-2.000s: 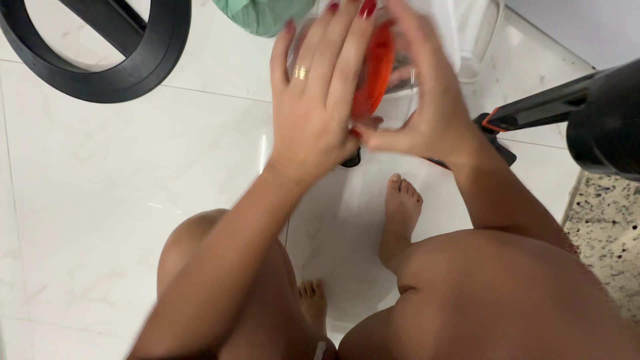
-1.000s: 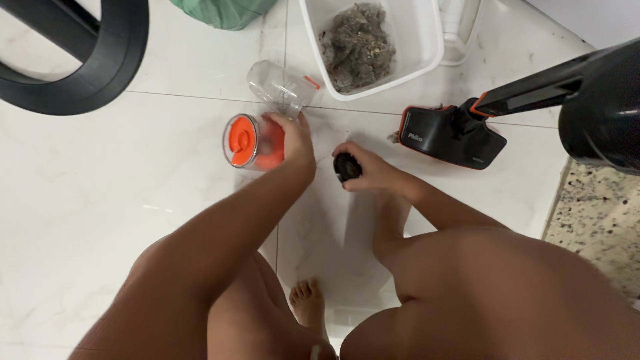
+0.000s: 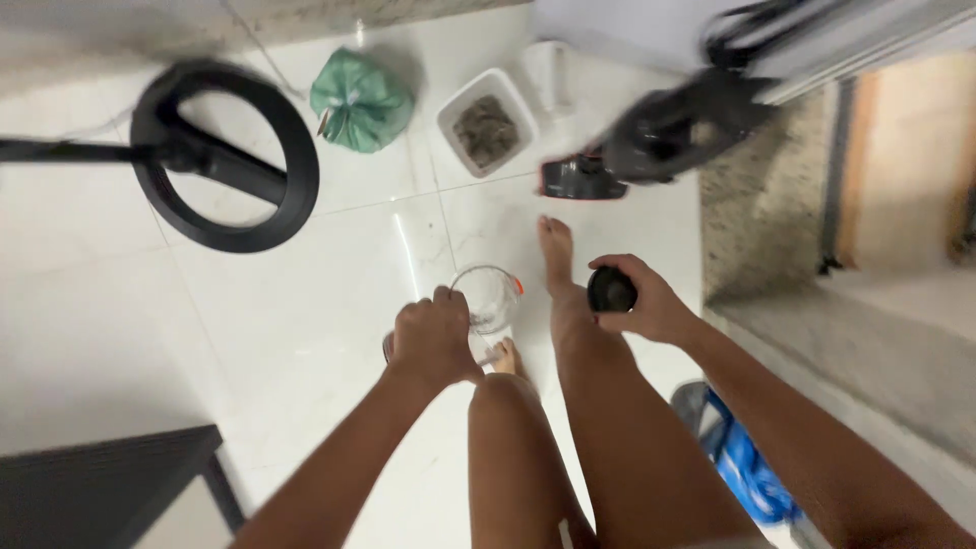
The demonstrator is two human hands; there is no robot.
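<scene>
My left hand [image 3: 431, 335] is closed around parts by the rim of a clear plastic vacuum dust cup [image 3: 488, 297], which has a small red-orange tab on its right side. A bit of another part shows left of that hand; the hand hides most of it. In my right hand [image 3: 648, 301] is a round black part [image 3: 611, 290], gripped between thumb and fingers above the right knee. Farther forward, a white plastic tub [image 3: 497, 78] holds grey lint and dust [image 3: 486, 131].
A green tied plastic bag [image 3: 362, 103] lies left of the tub. The upright vacuum's black floor head [image 3: 583, 179] is right of it. A black ring-shaped base [image 3: 225, 156] stands at left, dark furniture [image 3: 114, 488] at lower left, and a blue bag [image 3: 751, 465] at lower right.
The view has swung and widened as the body rose. One second ago the clear cup lay near the tub; now it is with my left hand. The black part is still in my right hand.
</scene>
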